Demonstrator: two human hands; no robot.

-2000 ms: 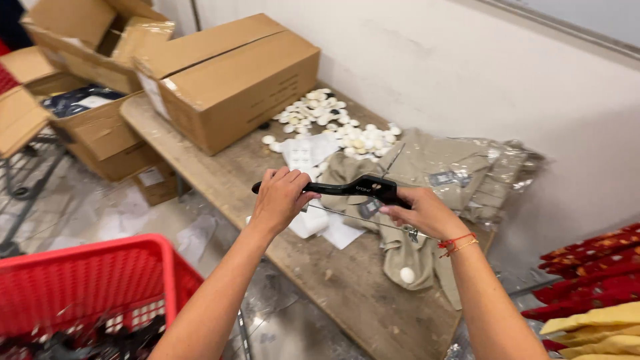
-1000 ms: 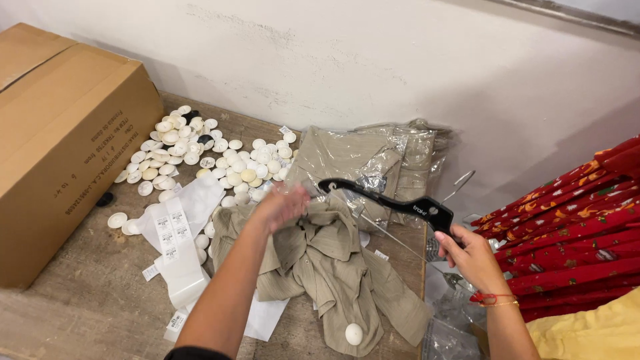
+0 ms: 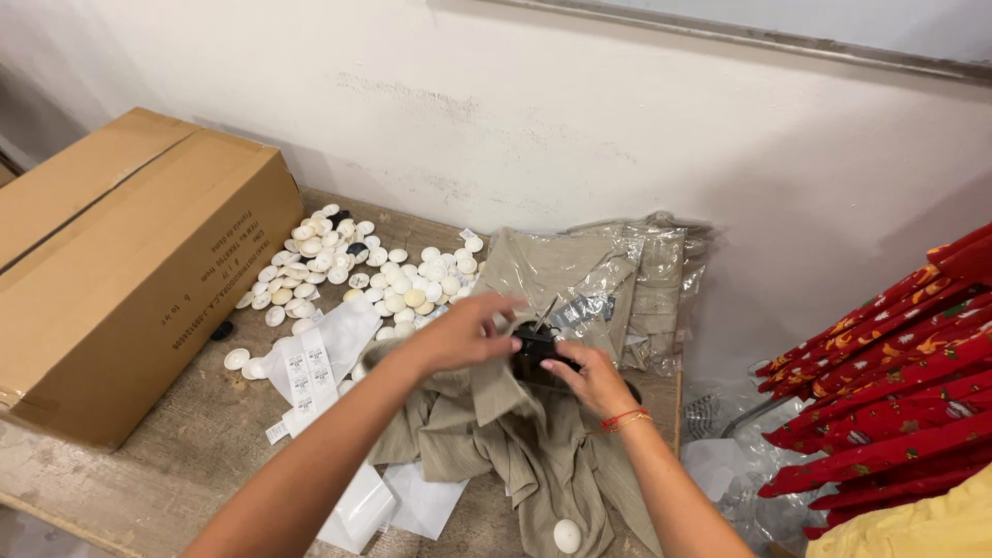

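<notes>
A black plastic clothes hanger (image 3: 536, 341) with a metal hook is seen nearly end-on above a beige garment (image 3: 496, 434) on the wooden table. My right hand (image 3: 593, 376) grips the hanger from the right, thumb on top. At the garment's collar, my left hand (image 3: 465, 333) is slightly blurred; its fingertips are by the hanger's left side, and whether they hold cloth cannot be told. A round white security tag (image 3: 567, 535) sits on the garment's lower part. Behind lie folded beige garments in clear plastic bags (image 3: 573, 271).
Many round white security tags (image 3: 318, 248) are heaped by a large cardboard box (image 3: 155, 271) at the left. Sheets of printed labels (image 3: 310, 372) lie in front of the heap. Red patterned garments (image 3: 891, 387) and yellow cloth (image 3: 914, 519) hang at the right. A wall (image 3: 496, 116) stands behind the table.
The hanger, held out to the right of the garment a second ago, is now over its collar. My left hand has moved right to the hanger. Earlier, both hands held it. The view has shifted.
</notes>
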